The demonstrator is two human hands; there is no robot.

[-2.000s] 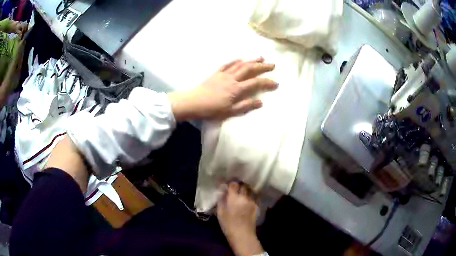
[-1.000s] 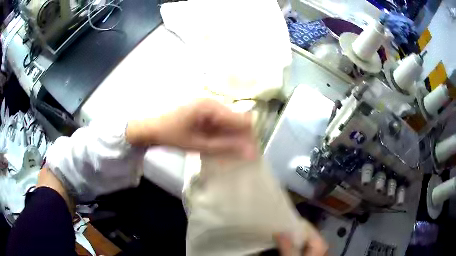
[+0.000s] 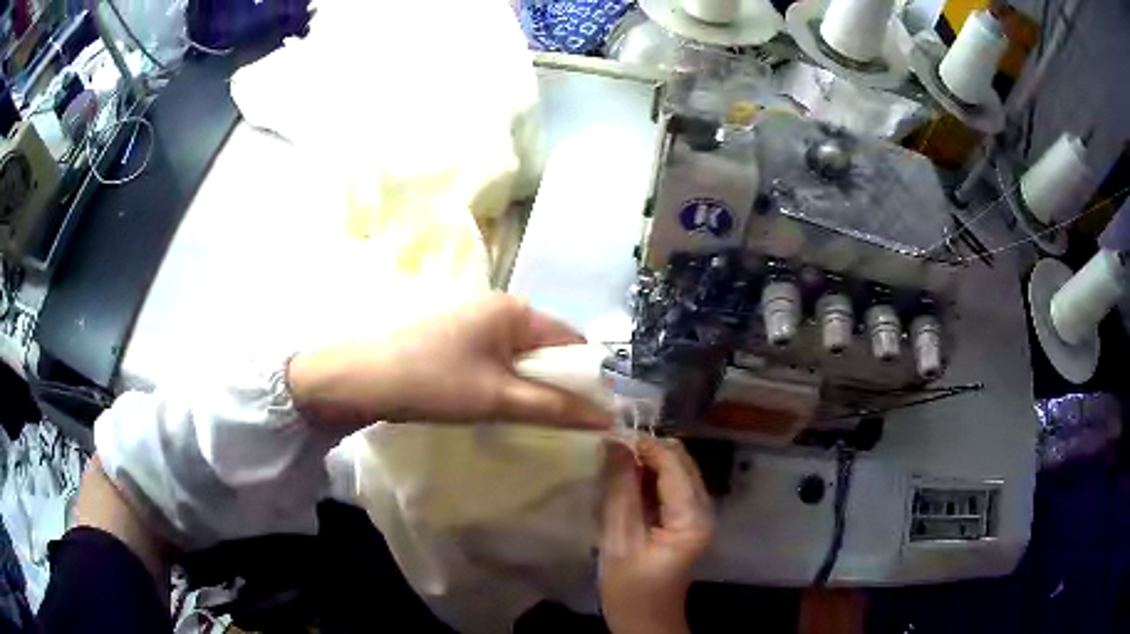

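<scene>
A cream garment piece (image 3: 496,502) hangs over the table's front edge, its upper border at the front left of the overlock machine (image 3: 713,285). My left hand (image 3: 459,365) lies over the cloth with thumb and fingers around a pale folded part beside the presser foot area (image 3: 626,359). My right hand (image 3: 651,508) pinches the cloth's edge just below the foot, close to my left fingertips. Whether the edge lies under the foot cannot be told.
A heap of cream cloth (image 3: 397,149) lies left of the machine. Tension knobs (image 3: 833,322) line its front. Thread cones (image 3: 973,56) stand behind and right. An accessory tray (image 3: 953,510) is at right. A tied cord (image 3: 841,514) hangs at the front. A black surface (image 3: 136,223) is at left.
The view has turned toward the machine. The cream piece has moved from the table's front edge to the needle area. Both hands have come together there on its edge.
</scene>
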